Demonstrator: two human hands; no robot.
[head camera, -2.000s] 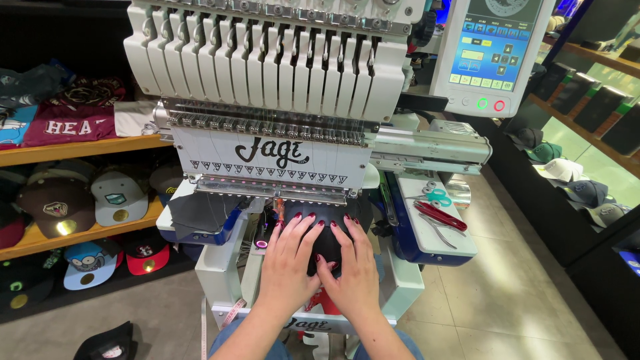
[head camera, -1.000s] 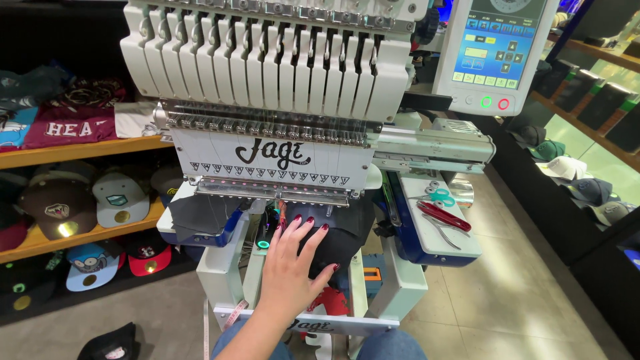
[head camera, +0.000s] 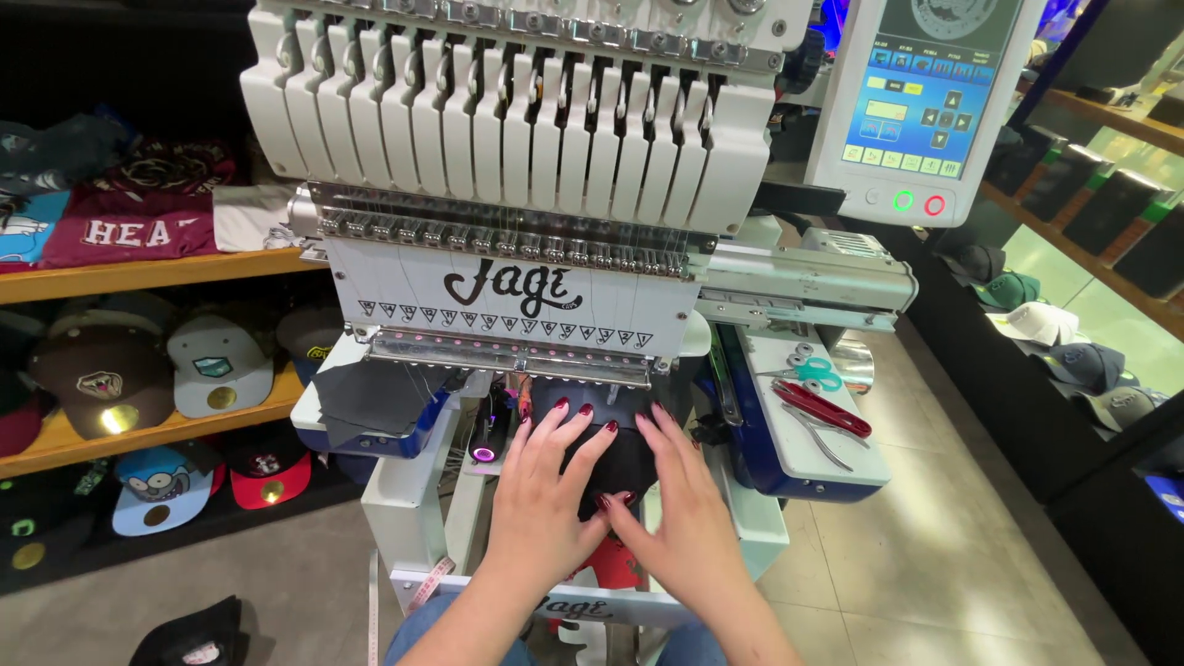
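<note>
A black cap (head camera: 618, 462) is mounted beneath the needle heads of a white multi-needle embroidery machine (head camera: 518, 277). My left hand (head camera: 546, 490) lies with spread fingers on the cap's left side, fingertips near its front panel. On the right side of the same cap rests my right hand (head camera: 680, 499). The two thumbs meet near the cap's lower part. Left of my left hand is a small black device (head camera: 487, 430) with a glowing purple ring. The cap's far part is hidden under the machine head.
Teal-handled scissors (head camera: 816, 372), red-handled snips (head camera: 823, 407) and metal tweezers (head camera: 819, 437) lie on the right side table. Dark fabric (head camera: 370, 398) covers the left one. A control screen (head camera: 925, 111) stands upper right. Shelves (head camera: 157, 273) of caps flank the machine; a black cap (head camera: 196, 634) lies lower left.
My right hand, on the cap two seconds ago and out of view one second ago, is back on the cap's right side. The small device's ring has turned from green to purple since one second ago.
</note>
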